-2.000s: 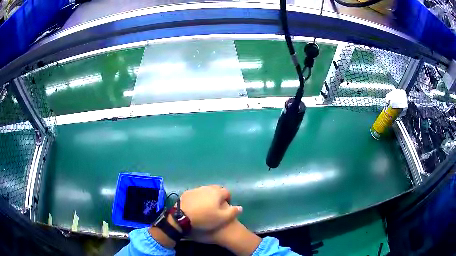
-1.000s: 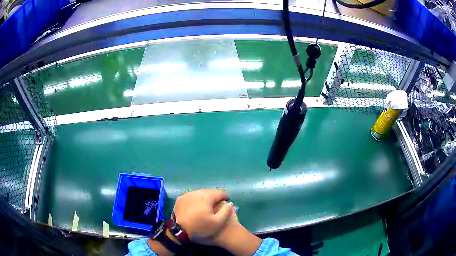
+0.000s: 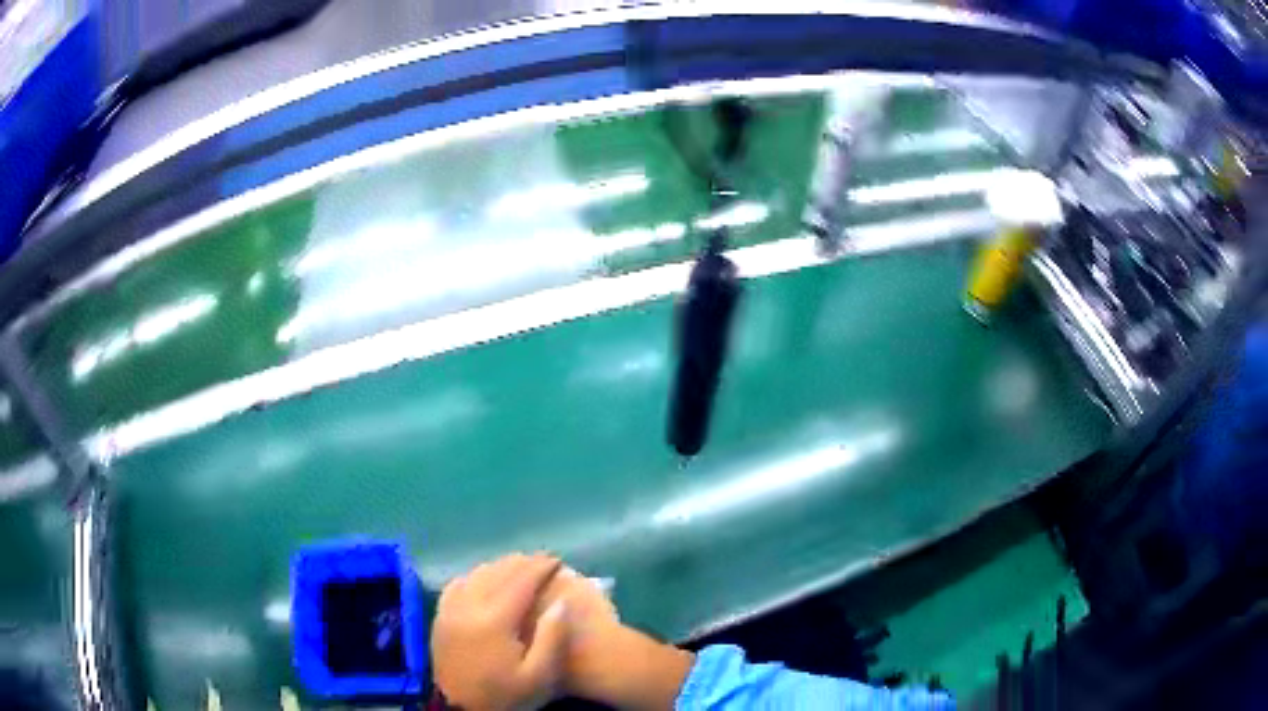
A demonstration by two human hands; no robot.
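The frame is blurred. My left hand (image 3: 480,642) and my right hand (image 3: 581,642) are clasped together at the bench's front edge, low in the picture. The fingers of my left hand look curled, with no held object visible. My right hand's fingers are largely hidden in the clasp. A small whitish spot shows beside the hands; I cannot tell what it is. A blue open bin (image 3: 310,622) with dark contents stands just left of my hands. A black electric screwdriver (image 3: 704,354) hangs upright over the bench, apart from both hands.
The green bench (image 3: 515,431) has a pale rail along its back. A yellow spray can (image 3: 998,271) with a white cap stands at the right end beside the metal frame. A grey-blue shelf rail (image 3: 459,122) crosses above. Pale tape strips show at the lower left edge.
The view has shifted and tilted, so the screwdriver and can appear further left and the bin lower. My hands stay clasped; the watch and red band have mostly left the picture.
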